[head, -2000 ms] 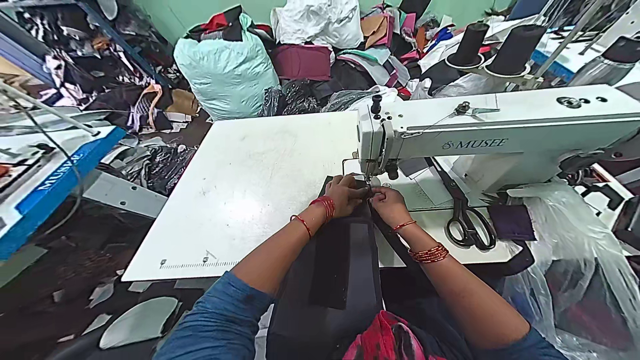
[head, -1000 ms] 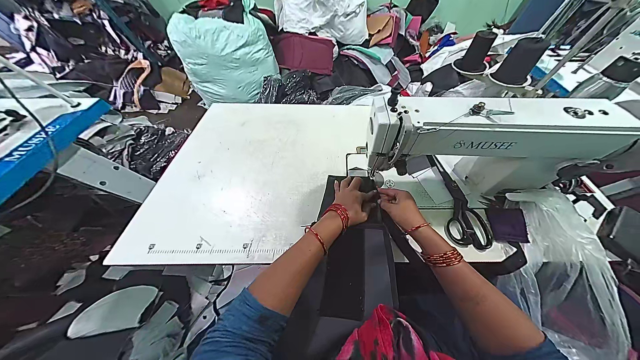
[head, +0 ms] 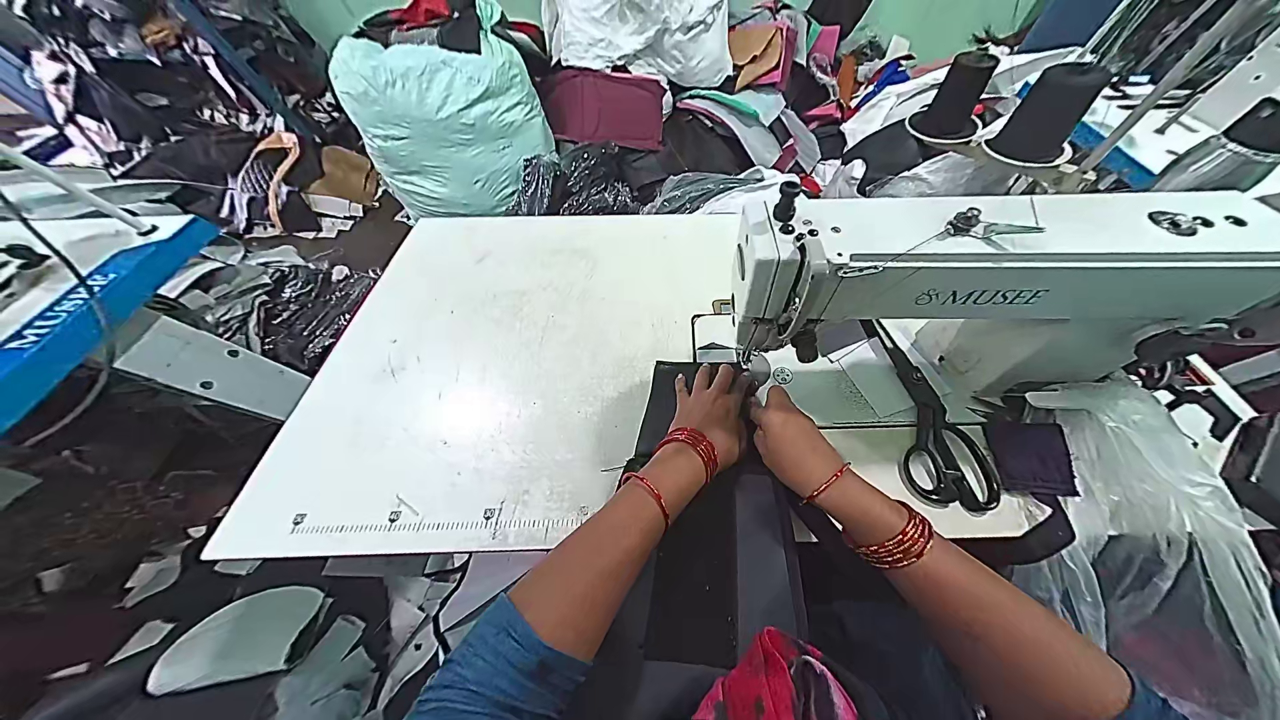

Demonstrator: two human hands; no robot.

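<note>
A dark fabric piece (head: 700,560) runs from my lap up onto the white table of a sewing machine (head: 1000,260). My left hand (head: 712,408) lies with spread fingers on the fabric, just in front of the needle and presser foot (head: 750,358). Close beside it, my right hand (head: 790,440) pinches the fabric's right edge between thumb and fingers. The fingertips of both hands are near the needle area, and what they cover cannot be seen. Black-handled scissors (head: 945,465) rest to the right of my right hand, under the machine arm.
The white table (head: 480,380) with a printed ruler extends left. A folded dark cloth (head: 1030,458) lies right of the scissors, beside a clear plastic bag (head: 1150,540). Black thread cones (head: 1045,115) stand behind the machine. A stuffed pale green bag (head: 440,120) and fabric heaps are at the back.
More of the fabric's top edge now shows on the table left of the needle than two seconds ago. Both hands remain close to the needle. The view has shifted slightly.
</note>
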